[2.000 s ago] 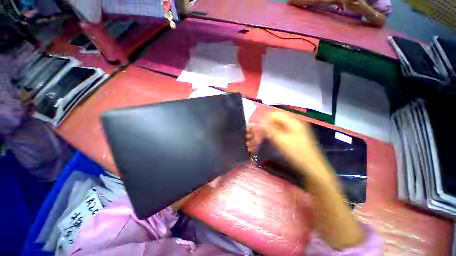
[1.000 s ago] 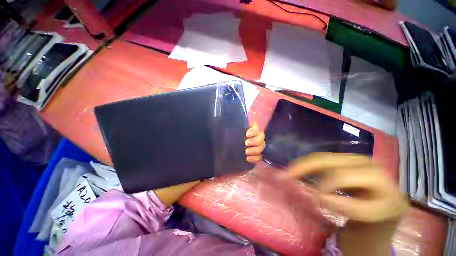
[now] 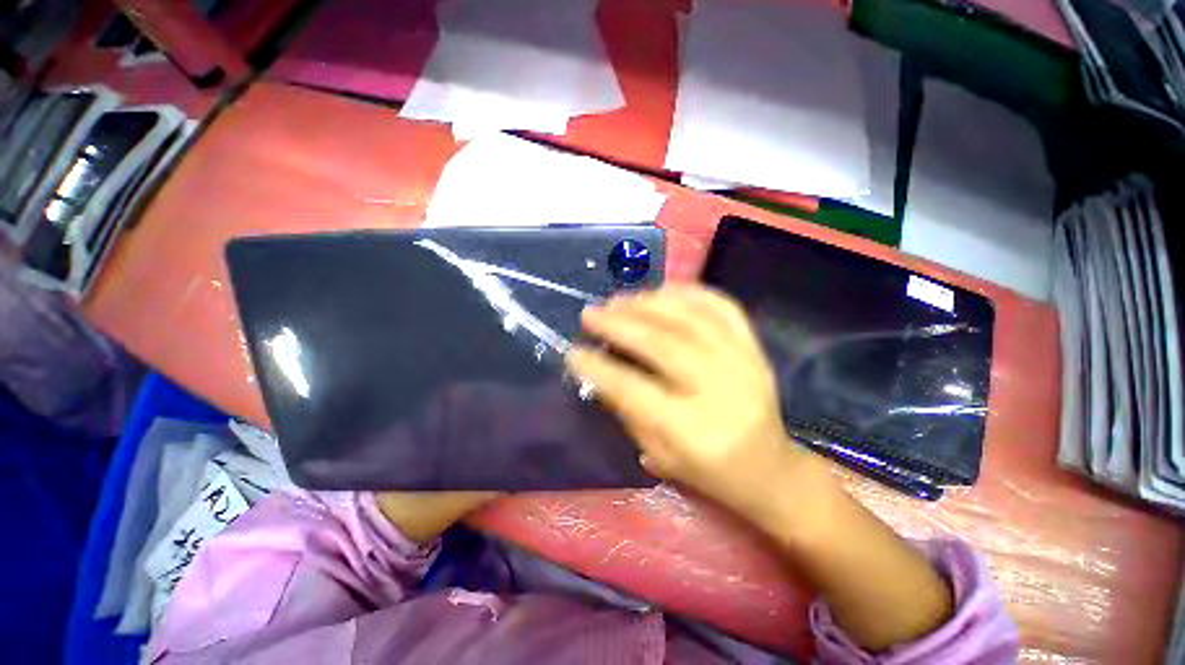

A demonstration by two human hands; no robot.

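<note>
A black-grey tablet point(image 3: 403, 351) is held up back side up, its round camera at the upper right corner, with bright creases of clear film across it. My left hand is under the tablet and hidden by it; only the wrist shows below the lower edge. My right hand point(image 3: 682, 377) lies over the tablet's right part, fingers bent at the film; whether it pinches the film I cannot tell. A second dark tablet point(image 3: 871, 357) with a small white label lies screen up on the mat to the right, with another dark edge under it.
White sheets point(image 3: 780, 98) lie at the far side of the red mat point(image 3: 325, 163). Stacks of tablets on white sleeves point(image 3: 1111, 351) stand at the right, more at the far left. A blue crate point(image 3: 111, 520) with sleeves and a handwritten sign is at lower left. Another person's sleeve point(image 3: 59, 338) is at left.
The film on the held tablet now lies across its back with diagonal creases, and the camera shows. My right hand has moved from the lower right onto the tablet. The view has tilted down.
</note>
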